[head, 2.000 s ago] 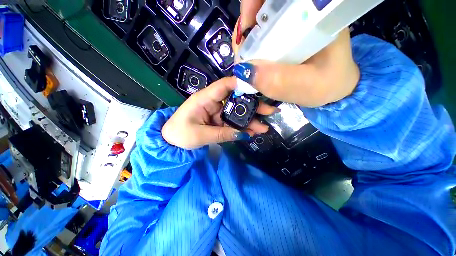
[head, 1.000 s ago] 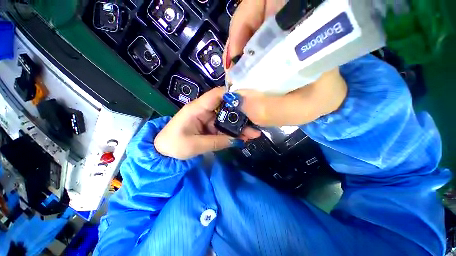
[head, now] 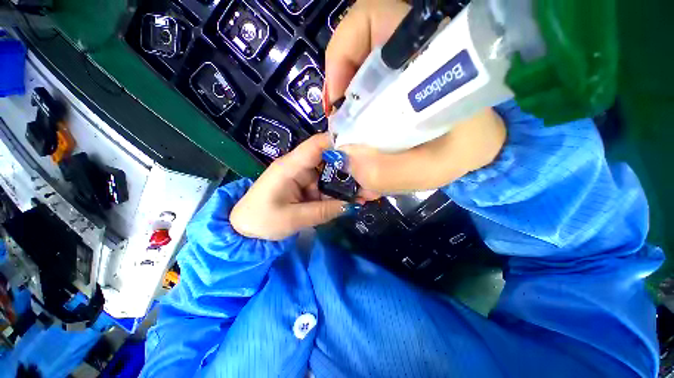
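A glue syringe (head: 417, 103) with a large translucent white barrel and a dark blue "Bonbons" label lies in my right hand (head: 414, 166), its narrow end pointing down-left. A bright green cap (head: 565, 63) is on its wide back end. My left hand (head: 284, 196) pinches a small black housing (head: 338, 183) with a ring in its middle. The syringe's narrow end is over the housing's upper edge. My right thumb with its blue nail hides part of the housing and the needle tip.
A black blister tray (head: 247, 85) with housings (head: 220, 88) in its pockets lies beyond and under my hands, on a green worktop (head: 177, 114). At the left are a white fixture (head: 140, 255) with a red button (head: 159, 237), black and orange blocks (head: 48, 129) and a blue bin (head: 10, 68).
The syringe has swung so its label and green cap show. Both hands with the housing have shifted slightly left and down from the first frame. The housing is still held.
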